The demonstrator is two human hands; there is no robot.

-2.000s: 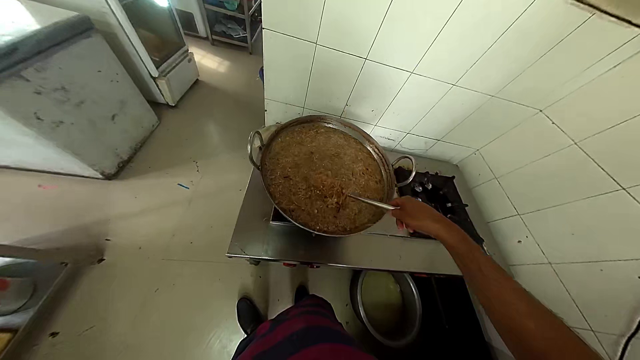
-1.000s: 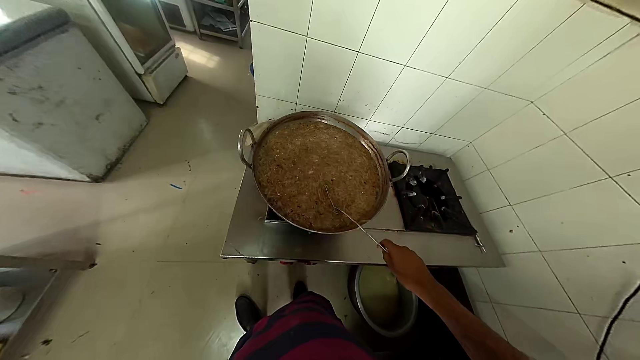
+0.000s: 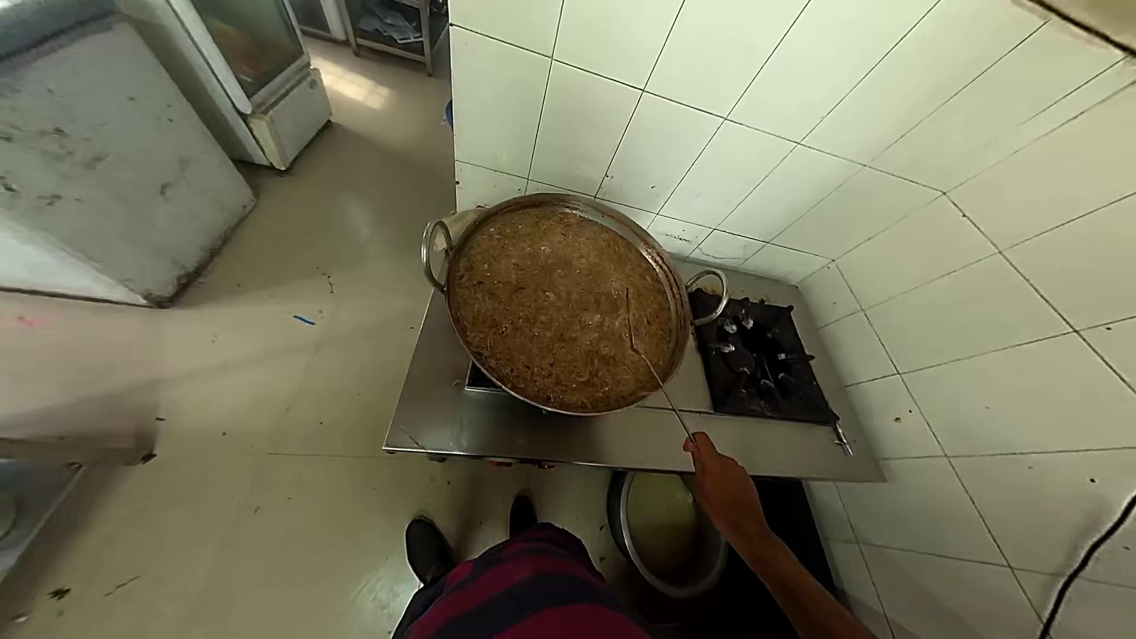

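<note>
A wide metal pan with two loop handles (image 3: pixel 708 296) stands on the left part of a steel stove and holds a brown, bubbling mass of food (image 3: pixel 559 306). My right hand (image 3: pixel 726 484), in front of the pan over the stove's front edge, is closed around the handle of a long thin metal utensil (image 3: pixel 667 396). The utensil's far end lies in the right part of the food, so its shape is partly hidden. My left hand is out of the view.
A black gas burner (image 3: pixel 765 359) sits right of the pan on the steel stove top (image 3: pixel 532 435). Below, a large metal pot (image 3: pixel 683 581) holds yellowish liquid. White tiled walls (image 3: pixel 710 80) rise behind and right. A glass-door cabinet (image 3: pixel 253 53) stands at upper left.
My right hand has moved from the right side of the pan to its front right, and the utensil now points back toward me. Its end has shifted right since one second ago.
</note>
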